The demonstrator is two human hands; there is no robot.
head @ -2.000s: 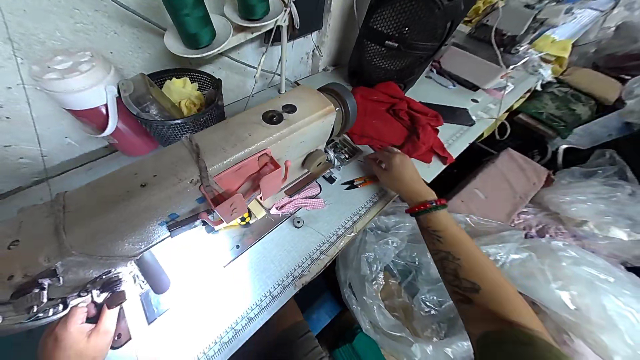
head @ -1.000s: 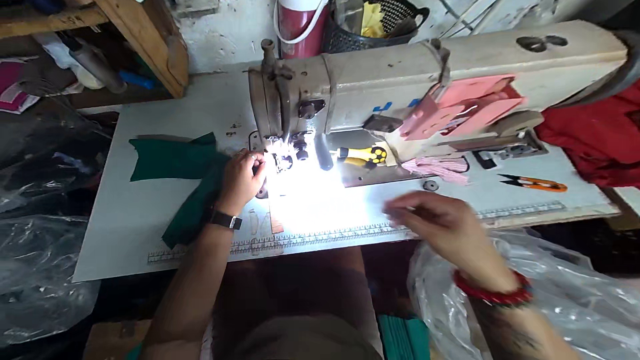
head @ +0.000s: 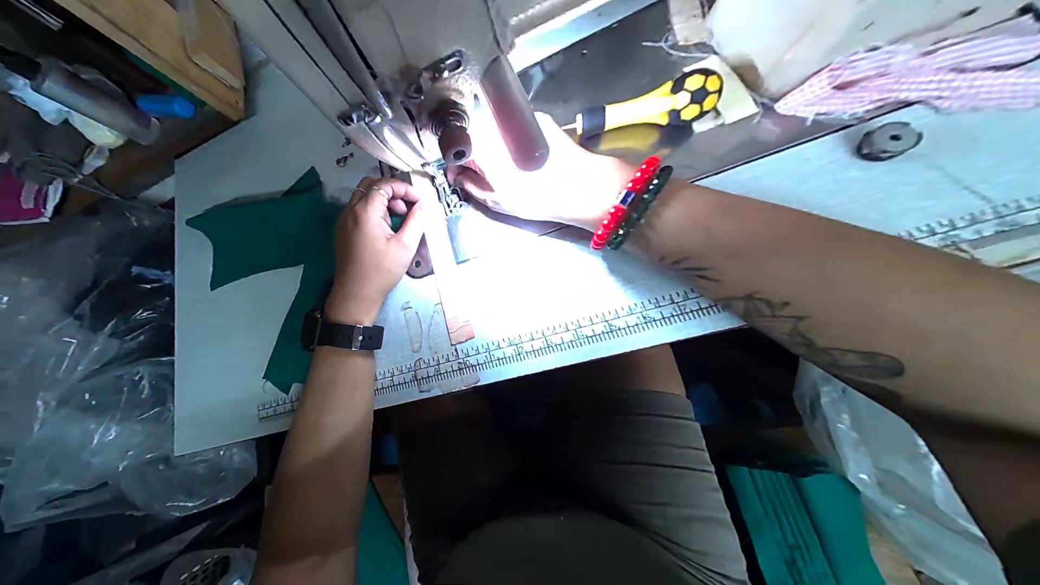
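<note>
My left hand (head: 379, 236) is at the left side of the sewing machine's presser foot (head: 448, 195), fingertips pinched together by a bit of green fabric. Green fabric pieces (head: 260, 236) lie on the table to the left of that wrist and partly under it. On the foot's other side, my right hand (head: 540, 183) reaches in behind the foot, its thumb near the needle area; glare washes out its fingers, so what they touch is unclear. A pinkish strip (head: 455, 317) runs from the foot toward the table's front edge.
A yellow and black screwdriver (head: 658, 101) lies on the machine bed behind my right wrist. A round metal bobbin-like part (head: 890, 140) and pink checked cloth (head: 918, 77) are at the right. A printed ruler (head: 552, 341) follows the front edge. Plastic bags (head: 106, 390) stand left.
My right hand has moved left from over the table's front part to the presser foot. My left hand stays at the foot. The view has come closer to the needle area.
</note>
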